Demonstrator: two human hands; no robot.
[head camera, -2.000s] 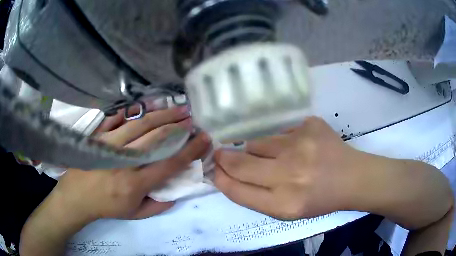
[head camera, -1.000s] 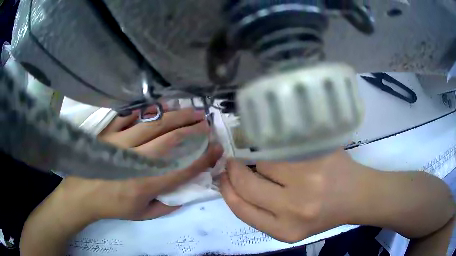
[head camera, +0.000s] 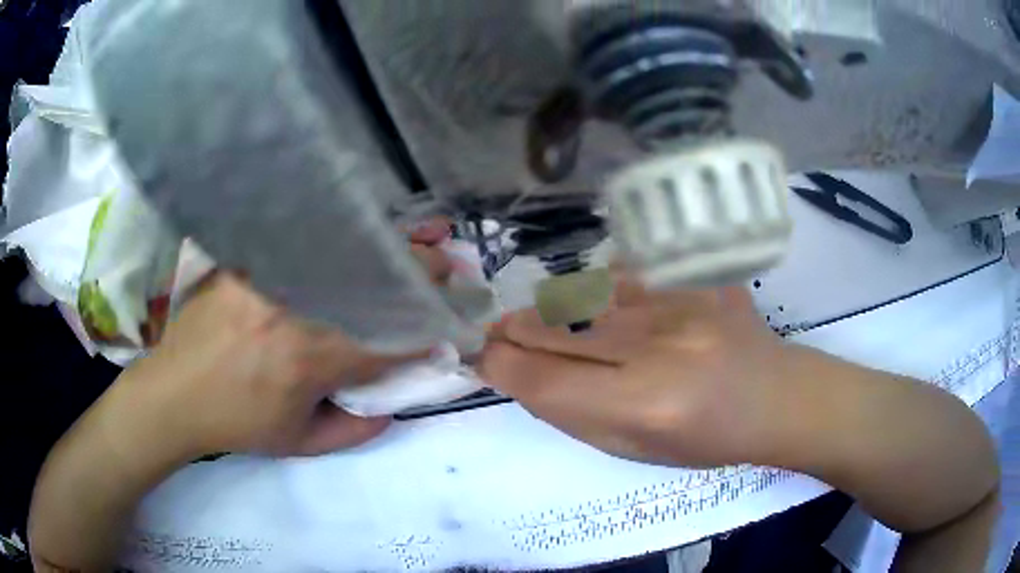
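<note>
The white fabric piece is bunched under my left hand, at the front of the needle area. My left hand lies on it from the left and holds it; its fingers are partly hidden behind a grey part of the machine. My right hand is beside the fabric, its thumb and index fingertips pinched together at the fabric's right edge. The tan block is just above my right fingers. The presser foot area is partly visible under the sewing machine head; the needle tip cannot be made out.
The ribbed tension dial hangs over my right hand. Black thread snips lie on the machine bed at right. The patterned cloth wrap hangs at left. White material with stitch-like marks covers the table edge.
The view has shifted, so the dial looks smaller and the tan block and patterned cloth show more. My left fingers are now mostly hidden. Both hands remain at the fabric.
</note>
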